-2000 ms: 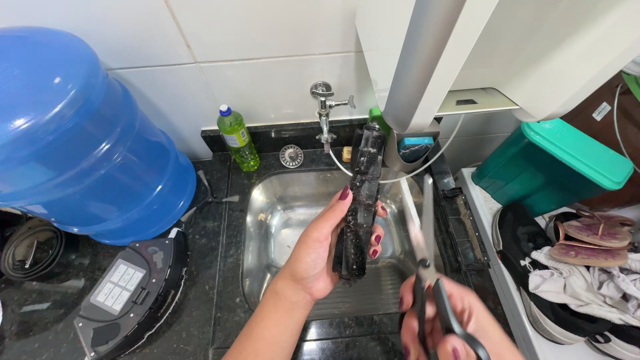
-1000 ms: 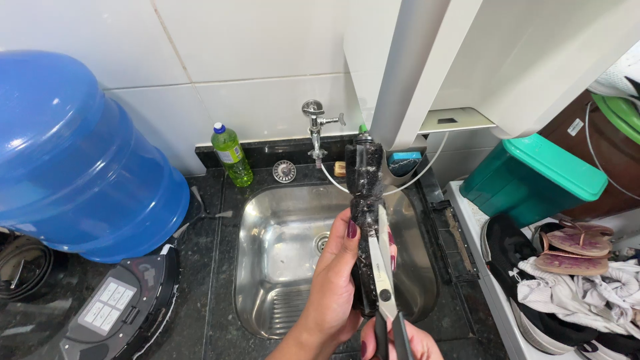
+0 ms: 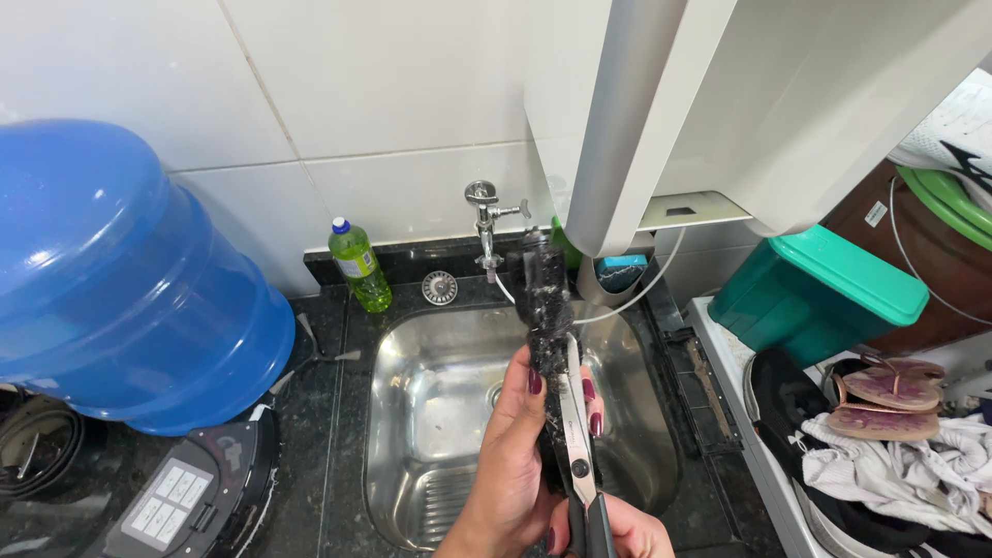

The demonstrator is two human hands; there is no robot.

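Observation:
A dark roller brush (image 3: pixel 542 294), matted with hair and lint, is gripped in my left hand (image 3: pixel 515 457) above the stainless steel sink (image 3: pixel 434 387). In my right hand (image 3: pixel 632 531), at the lower edge of the view, are scissors (image 3: pixel 580 465) with black handles. Their blades point away from me and lie along the right side of the brush, nearly together. My left fingertips show beyond the blades. The lower end of the brush is partly hidden by the hands and scissors.
A blue water jug (image 3: pixel 132 271) and a black dust bin (image 3: pixel 194 496) stand left. Behind the sink are a green bottle (image 3: pixel 360 267), a strainer (image 3: pixel 440 287) and a faucet (image 3: pixel 486 225). A white cabinet (image 3: pixel 713 101) overhangs; a black cover (image 3: pixel 701 387) lies right.
The scissors were apart from the brush with spread blades two seconds ago; now the blades lie against it, nearly together. My right hand has come in beside my left hand.

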